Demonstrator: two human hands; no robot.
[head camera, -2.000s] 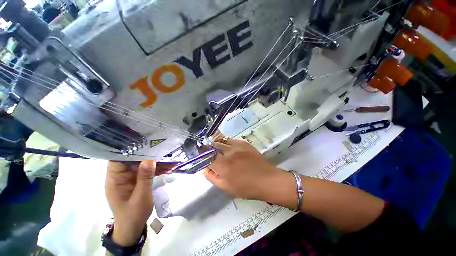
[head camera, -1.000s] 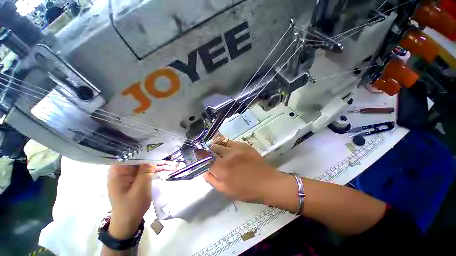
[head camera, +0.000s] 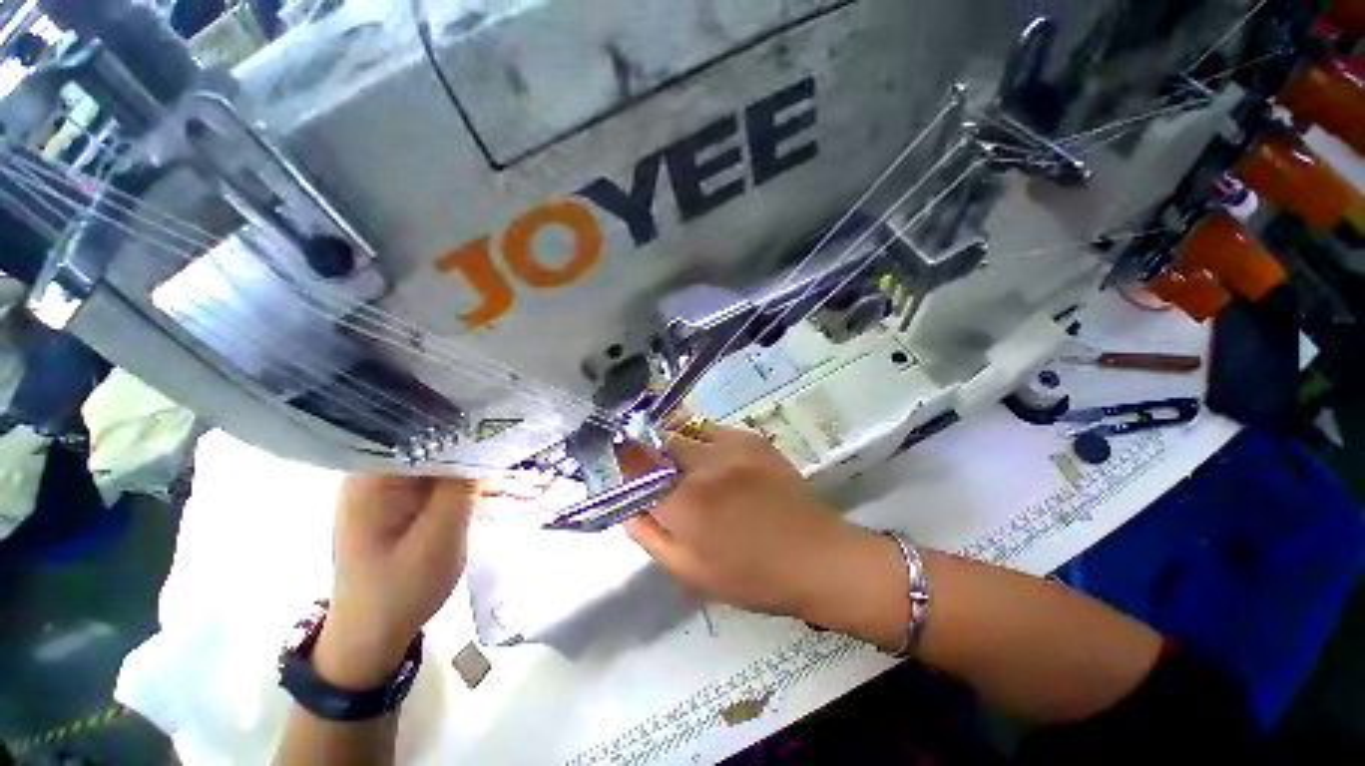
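The grey-white machine head (head camera: 644, 270) with JOYEE lettering fills the upper middle. My left hand (head camera: 401, 531) is under its left end, fingertips partly hidden near the needle area; I cannot tell what it holds. My right hand (head camera: 741, 509) is right of the needles, fingertips behind the shiny finger guard (head camera: 614, 501), which stands swung out between the hands. Whether it grips anything is hidden. White thin needle threads (head camera: 449, 359) run across the head to the needles. White fabric (head camera: 225, 599) lies at the left of the table and under my left hand.
Printed ruler tape (head camera: 958, 557) runs along the table's front edge. A brown-handled tool (head camera: 1150, 361) and dark thread snips (head camera: 1135, 410) lie at right, near a black flat object (head camera: 1254, 359). Orange knobs (head camera: 1228, 258) stand at far right. A blue basket (head camera: 1228, 554) is below the table edge.
The view has shifted, so the machine sits further right. Both hands stay by the needle area. The slim metal tool seen between the hands two seconds ago is no longer distinct.
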